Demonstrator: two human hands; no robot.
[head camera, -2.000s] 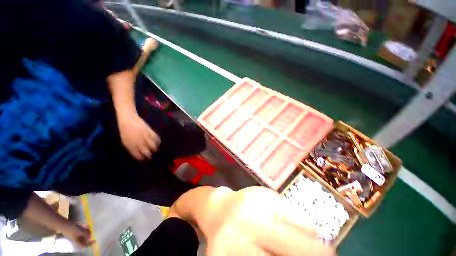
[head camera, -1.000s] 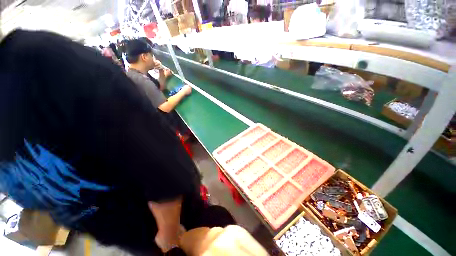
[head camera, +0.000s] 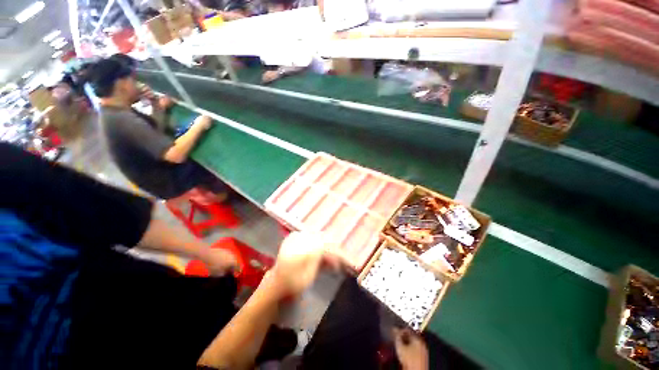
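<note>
The pink compartment tray (head camera: 334, 205) lies on the green bench, its recessed pockets showing no parts. A box of small white parts (head camera: 403, 287) adjoins its near right corner. A box of mixed metal parts (head camera: 436, 230) stands just beyond. My left hand (head camera: 302, 261) is raised at the tray's near edge, blurred and overexposed; its fingers are bent and I cannot tell if it holds anything. My right hand (head camera: 410, 352) is small and partly cut off at the bottom edge, below the white-parts box; its fingers are unclear.
A neighbour in black and blue (head camera: 43, 282) fills the left side, an arm reaching over a red stool (head camera: 242, 261). Another person (head camera: 137, 137) sits farther along. A white post (head camera: 498, 115) rises behind the boxes. Another metal-parts box (head camera: 614, 318) is at right.
The view has swung right, bringing the far-right box into sight. My left hand has risen from the bottom edge to the tray's near side. My right hand has appeared. The neighbour in black has moved away leftward.
</note>
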